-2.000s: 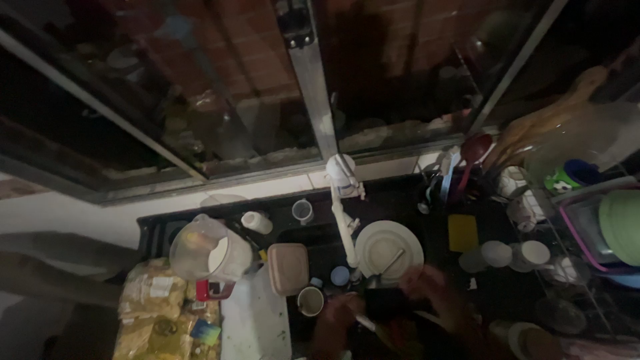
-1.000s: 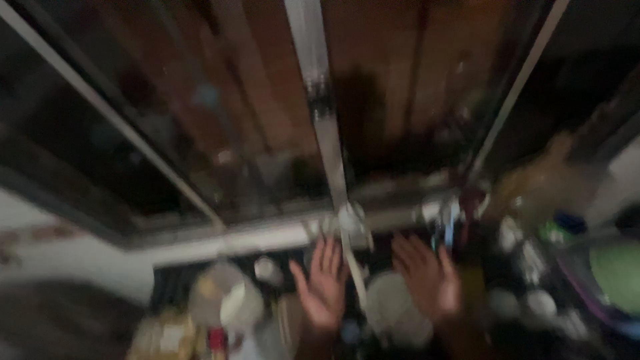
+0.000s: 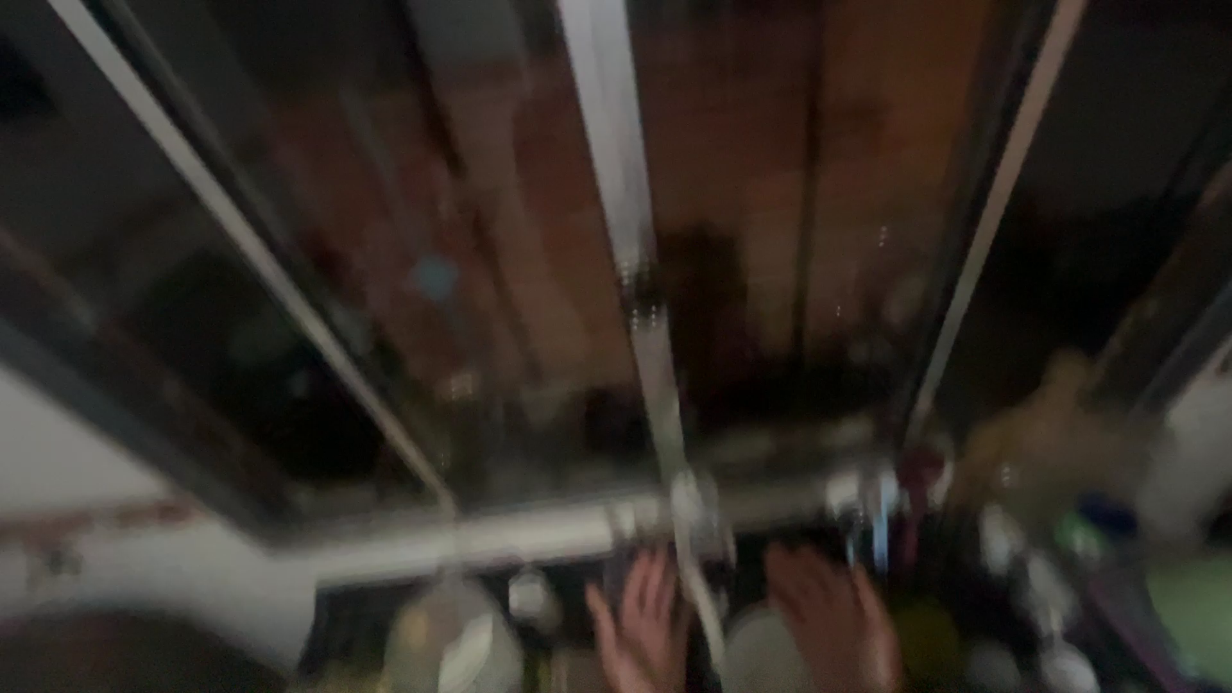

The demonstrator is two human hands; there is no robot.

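My left hand (image 3: 643, 616), fingers spread and nothing in it, is raised just left of the white faucet (image 3: 701, 592). On the faucet's other side my right hand (image 3: 835, 616) is up too, fingers extended, with no object in it. Beside and partly behind my right hand shows a pale plate (image 3: 760, 650). The whole view is dim and blurred, and the lower parts of both hands run out of the frame.
A clear container (image 3: 452, 635) and a small white item (image 3: 531, 597) stand at the left. Utensils (image 3: 881, 520), a yellow item (image 3: 926, 640) and a green container (image 3: 1193, 606) are at the right. Behind the faucet is a window with a pale frame bar (image 3: 616, 144).
Two seconds ago my hands were low in front of the plate, near a thin pale item; since then they have risen apart on either side of the faucet. The view has tilted upward.
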